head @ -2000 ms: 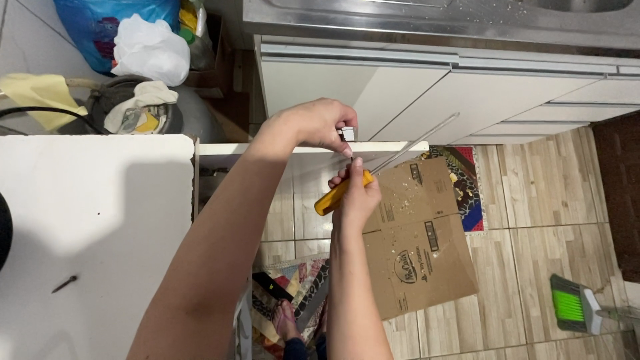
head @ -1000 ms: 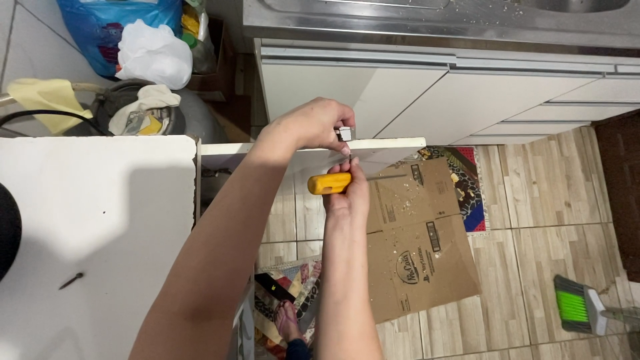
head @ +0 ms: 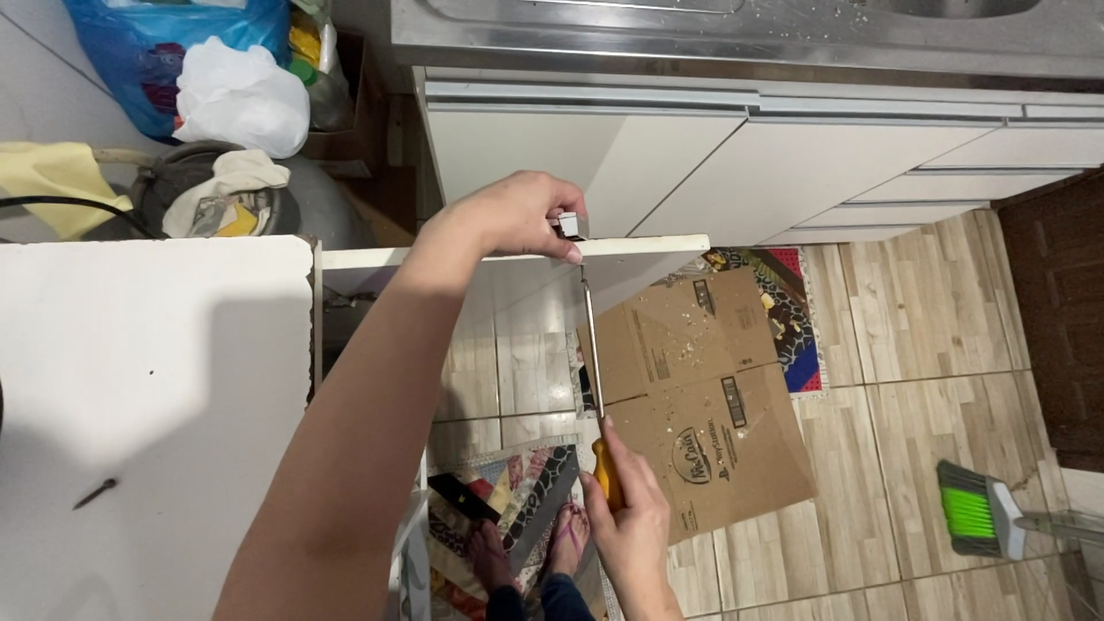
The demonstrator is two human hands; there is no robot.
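My left hand (head: 526, 216) reaches to the top edge of an open white cabinet door (head: 638, 246), its fingers on a small white and dark fitting (head: 569, 226), perhaps a handle. Its thumb is on the near face of the door, by what looks like a small screw. My right hand (head: 634, 509) is closed round the yellow handle of a long screwdriver (head: 593, 345). The shaft points away from me, and the tip is at the door just below my left thumb; whether it sits in the screw head I cannot tell. A loose screw (head: 95, 493) lies on the white top at the left.
The white top (head: 172, 345) has a chipped edge. Beyond the door stand white sink cabinets (head: 828, 164) under a steel sink. Flattened cardboard (head: 707, 431) and patchwork mats lie on the floor near my feet. A green-bristled broom (head: 979, 513) is at the right. Bags and a bin stand back left.
My right hand has moved down, away from the door, and now holds the screwdriver by its handle with the shaft toward the door; earlier it was close beside my left hand. My left hand has stayed at the door edge.
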